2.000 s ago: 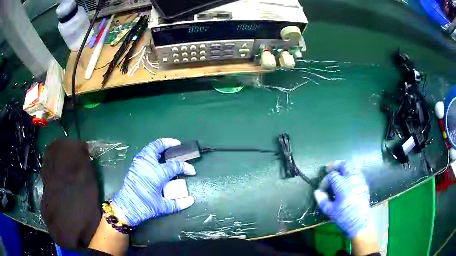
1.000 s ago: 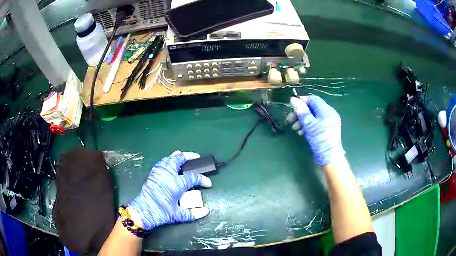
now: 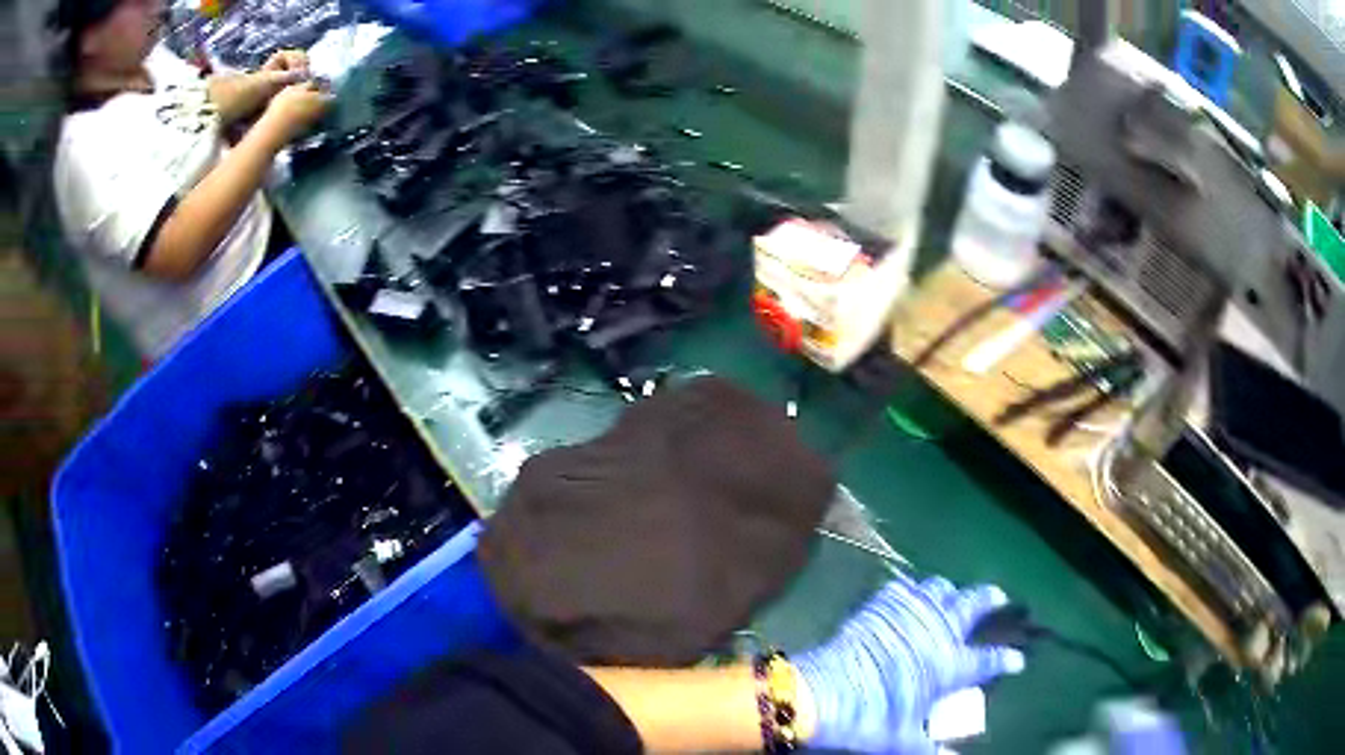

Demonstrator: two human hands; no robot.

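Note:
The view is turned left and blurred. My left hand (image 3: 885,667), in a blue-white striped glove, is low right of centre. Its fingers are around a black power adapter (image 3: 1006,625), mostly hidden by them. A white mains socket (image 3: 959,714) shows under the hand by the lower fingers. A dark cable runs right from the adapter. My right hand (image 3: 1139,729) is only a blurred blue patch at the bottom edge, cut off; what it holds cannot be told.
A brown-black cloth (image 3: 664,524) lies left of my left hand. Behind it are piled adapters (image 3: 553,244) and a switch box (image 3: 826,288). A deep blue bin (image 3: 126,590) holds adapters. A person (image 3: 162,177) works at upper left. The instrument (image 3: 1202,516) stands right on a wooden shelf (image 3: 981,391).
The view has swung left, bringing the blue bin and a person into view. My left hand stays around the adapter. My right hand has left the instrument's terminals and shows low at the bottom edge.

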